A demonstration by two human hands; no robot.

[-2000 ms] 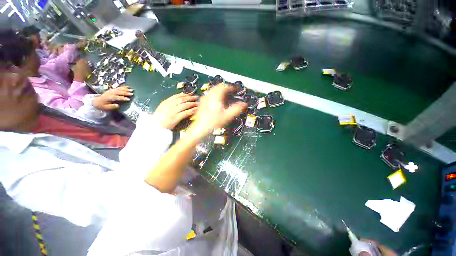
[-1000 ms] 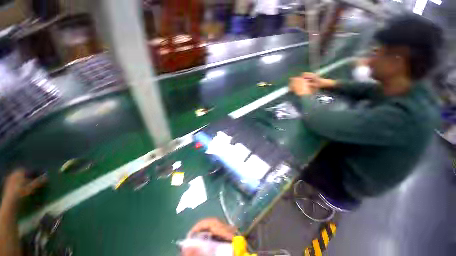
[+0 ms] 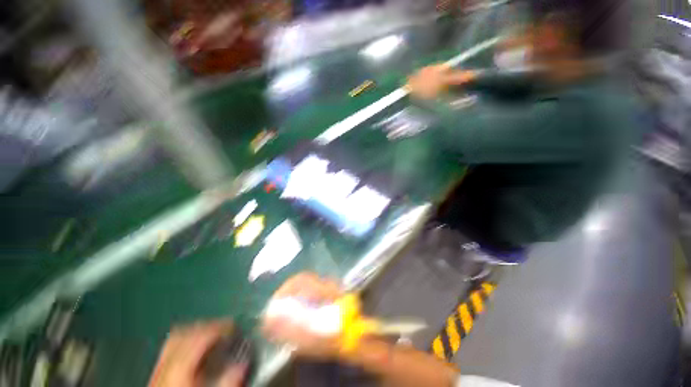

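Observation:
The frame is strongly blurred. My right hand [image 3: 299, 291] is closed around the dispensing syringe [image 3: 307, 316], a whitish barrel with a yellow adapter [image 3: 350, 321] at its rear. The needle tip cannot be made out. My left hand [image 3: 189, 355] is at the bottom edge, partly cut off, left of the syringe. Its fingers are around a small dark piece [image 3: 227, 354], which looks like a watch housing. A white irregular paper [image 3: 276, 251] and a yellow-and-silver battery [image 3: 248, 230] lie on the green bench [image 3: 136, 310] beyond my hands.
A blue dispenser box [image 3: 322, 208] with white papers on top stands beyond my right hand. A pale rail [image 3: 114, 249] and an upright post [image 3: 151, 91] are at left. Blurred housings lie at lower left. A person in dark green sits at right, hands over the bench.
The view has swung right from the workers in white and pink. My left hand has come in beside the syringe with a dark piece. The syringe stays in my right hand.

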